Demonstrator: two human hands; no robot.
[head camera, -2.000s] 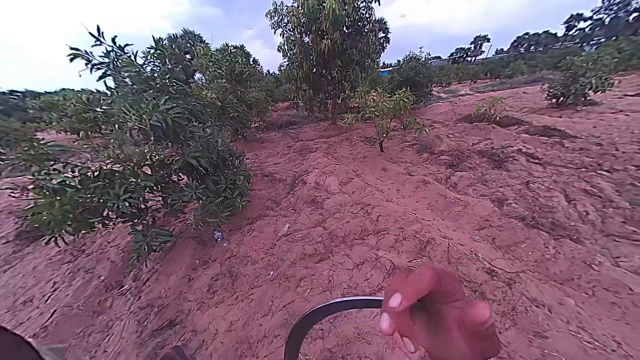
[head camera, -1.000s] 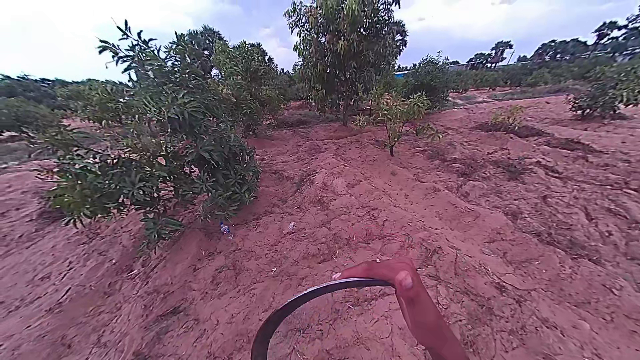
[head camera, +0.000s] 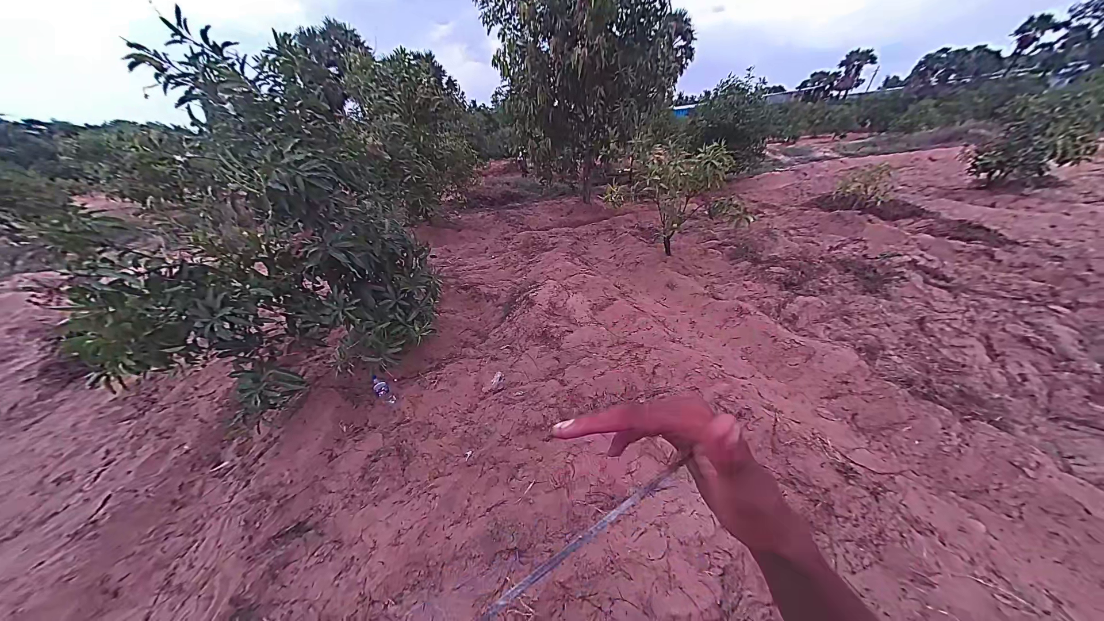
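Note:
My right hand (head camera: 664, 431) reaches in from the lower right, blurred, with one finger stretched out to the left. A narrow metal blade (head camera: 576, 545), seen almost edge-on, runs from beneath this hand down to the bottom edge of the view. Its upper end meets or passes behind the fingers; whether they grip it cannot be told. The blade's other end and any handle lie outside the view. My left hand does not show. Beyond the fingers is reddish bare soil (head camera: 604, 345).
A leafy bush (head camera: 302, 259) stands at the left, with a clear plastic bottle (head camera: 384, 391) on the soil by its lower leaves. A small sapling (head camera: 673, 194) and a taller tree (head camera: 591, 78) stand ahead. Low ridges (head camera: 862, 345) mark the ground at the right.
The blade showed as a wide curve before; now it looks nearly straight and slants down to the left. The fingers of my right hand, curled two seconds ago, now point left.

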